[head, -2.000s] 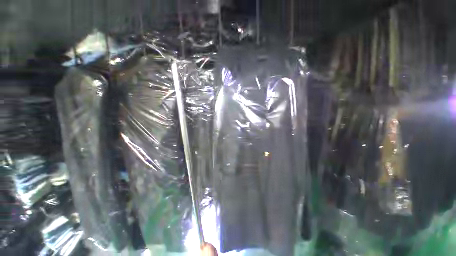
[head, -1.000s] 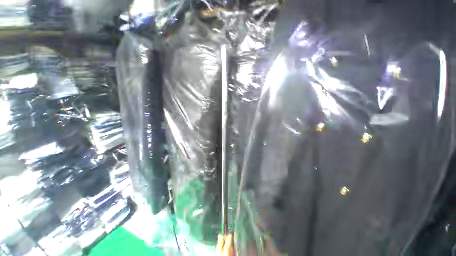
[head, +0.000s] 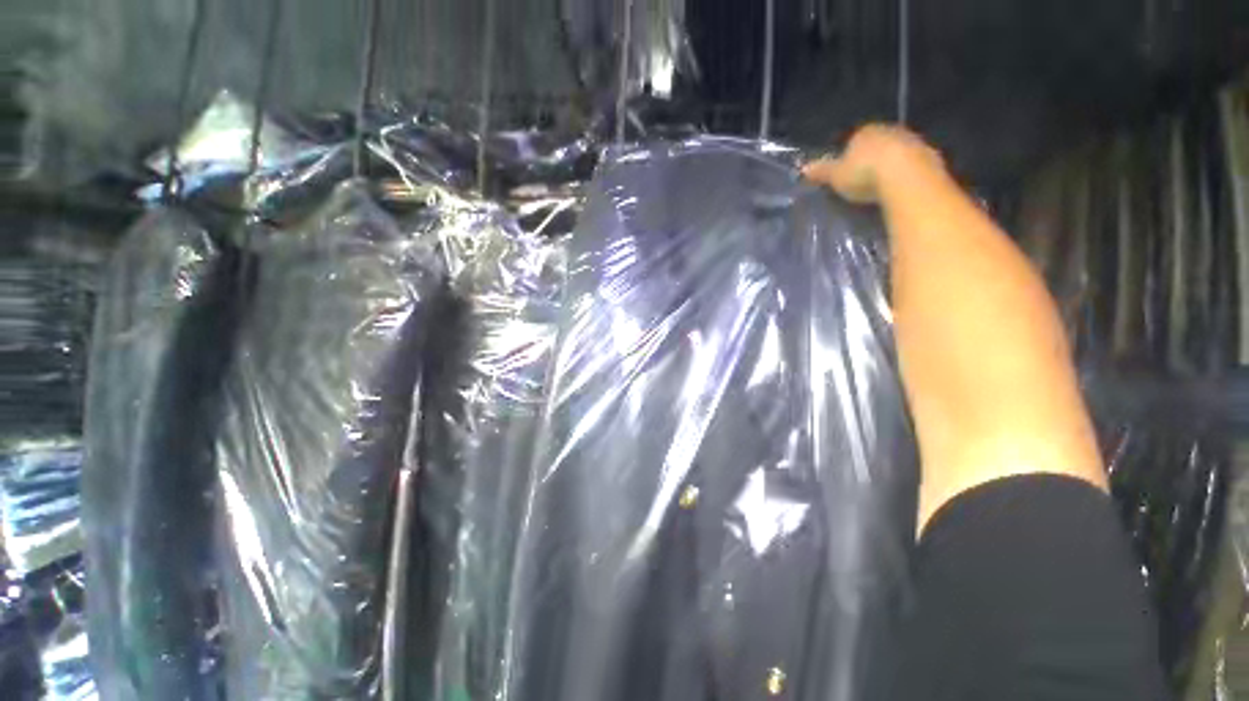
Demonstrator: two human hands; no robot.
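Observation:
A dark garment with gold-coloured buttons hangs in shiny clear film (head: 712,397) in the middle of the view. My right hand (head: 877,162) reaches up from the lower right, in a black short sleeve, and grips the film-covered top right shoulder of this garment. The fingertips are partly hidden at the garment's edge. A thin shiny pole (head: 401,548) stands near upright among the wrapped garments at lower left; its lower end is out of the picture. My left hand is not in view.
More wrapped dark garments (head: 151,452) hang at left. Thin vertical hanger rods run up past the top edge. Stacked film-wrapped items (head: 41,507) show at far left. More garments (head: 1164,247) hang at right, dim and blurred.
My right hand and forearm have come into view at the garment's shoulder. The hand at the pole's lower end is no longer seen, and the pole shows lower and further left.

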